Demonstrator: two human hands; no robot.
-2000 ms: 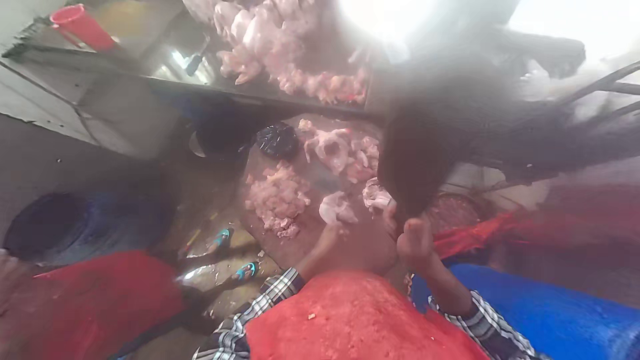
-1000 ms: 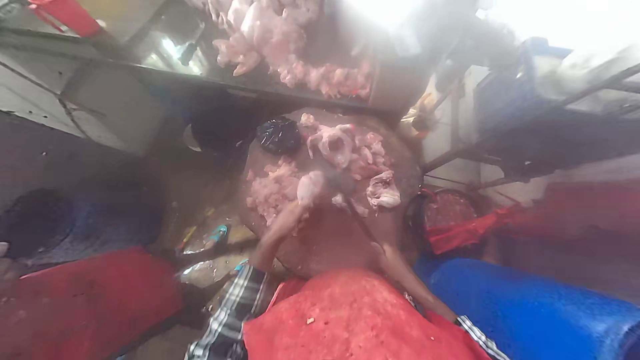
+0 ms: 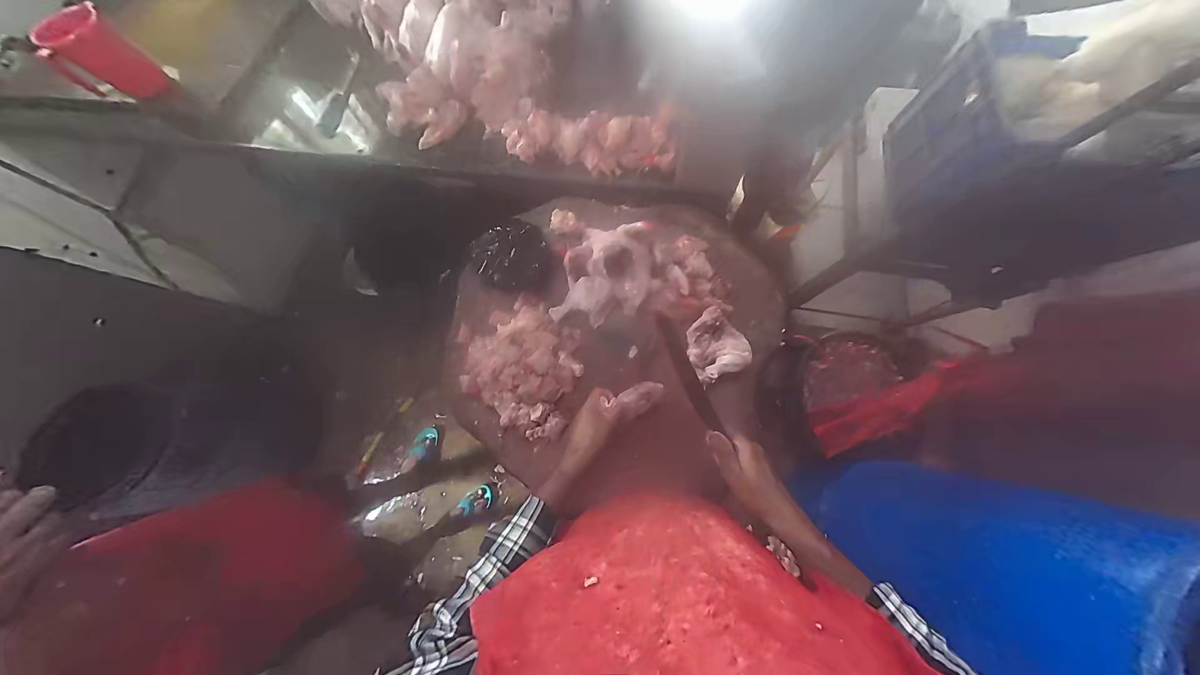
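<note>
A round chopping block (image 3: 600, 459) stands before me. My left hand (image 3: 597, 419) holds a small pale piece of raw meat (image 3: 639, 400) over its near part. My right hand (image 3: 736, 457) grips a knife (image 3: 689, 375), whose dark blade points away from me across the block. A heap of cut raw meat pieces (image 3: 523, 366) lies at the left of the block. A whole raw poultry carcass (image 3: 614, 272) lies at the far side, with more cut pieces (image 3: 689, 267) beside it. Another raw piece (image 3: 718, 344) rests right of the blade. A black plastic bag (image 3: 511, 256) sits at the far left.
Raw poultry (image 3: 478, 56) is piled on a counter beyond the block, with a red plastic jug (image 3: 98, 52) at its left. A blue barrel (image 3: 1003, 562) lies at the right. Another person's hand (image 3: 23, 534) shows at the left edge. A blue crate (image 3: 947, 122) stands upper right.
My right hand has drawn back to the right from the middle of the block, and the knife shows more plainly. My left hand has moved a little nearer to me with a meat piece.
</note>
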